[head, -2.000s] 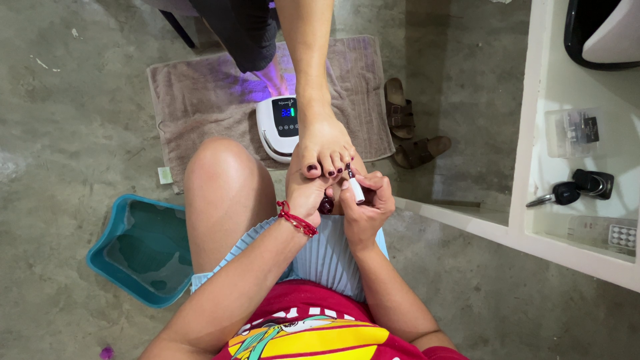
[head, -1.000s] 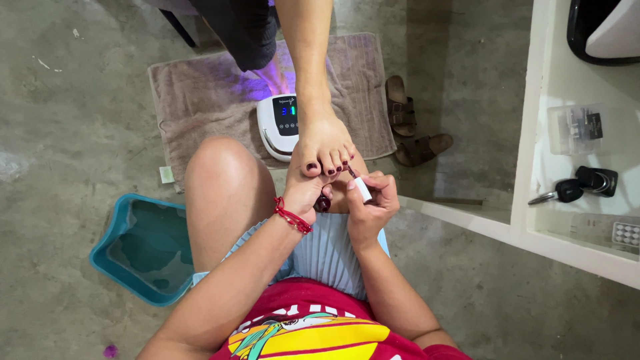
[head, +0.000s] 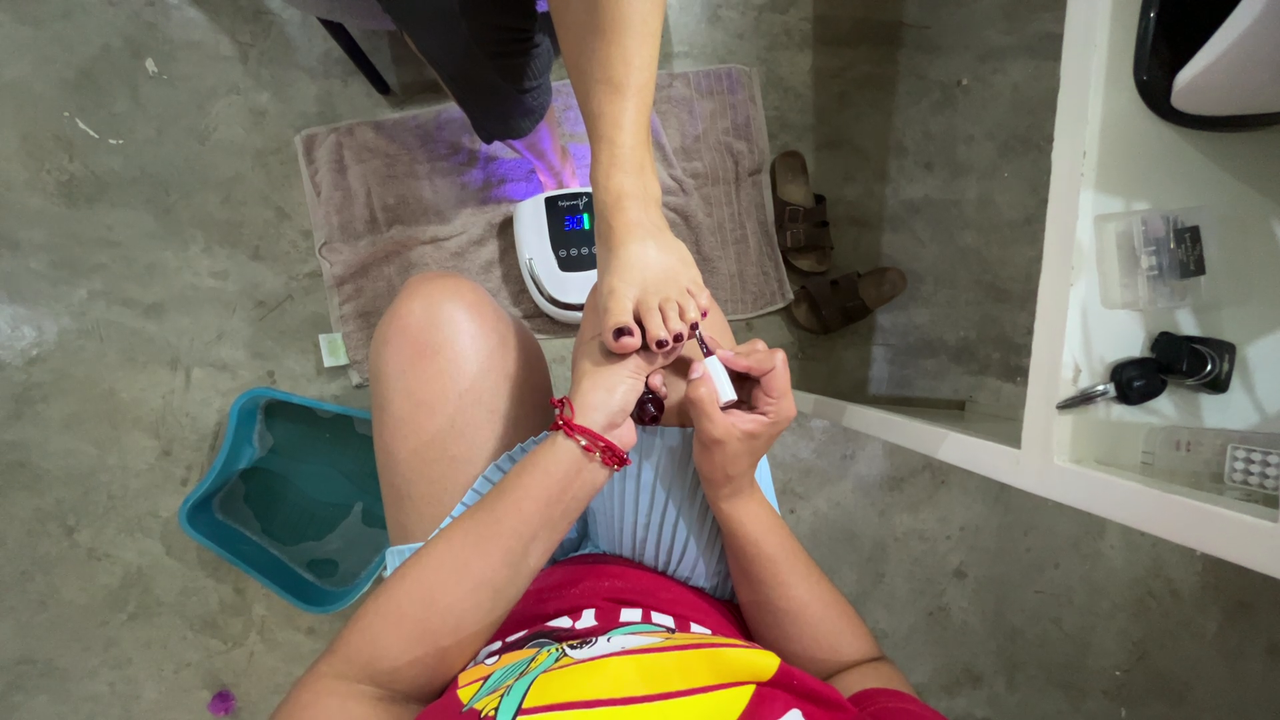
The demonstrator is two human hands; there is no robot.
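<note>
Another person's bare foot [head: 648,270] rests over my knee, its toenails painted dark red. My left hand [head: 612,385], with a red cord bracelet [head: 590,436] at the wrist, lies under the toes and holds a dark red nail polish bottle [head: 648,407]. Between the thumb and fingers of my right hand [head: 742,400] is the white cap of a nail polish brush [head: 719,380]. The brush tip is at one of the smaller toes. Whether it touches the nail cannot be told.
A white nail lamp [head: 545,270] glows purple over the person's other foot on a brown towel [head: 400,220]. Sandals [head: 835,300] lie right of it. A teal basin [head: 225,510] of water stands left. A white shelf unit [head: 1040,400] at right holds a key [head: 1120,383] and plastic boxes [head: 1150,262].
The brush in my right hand has shifted slightly among the smaller toes. My left hand stays under the foot with the bottle.
</note>
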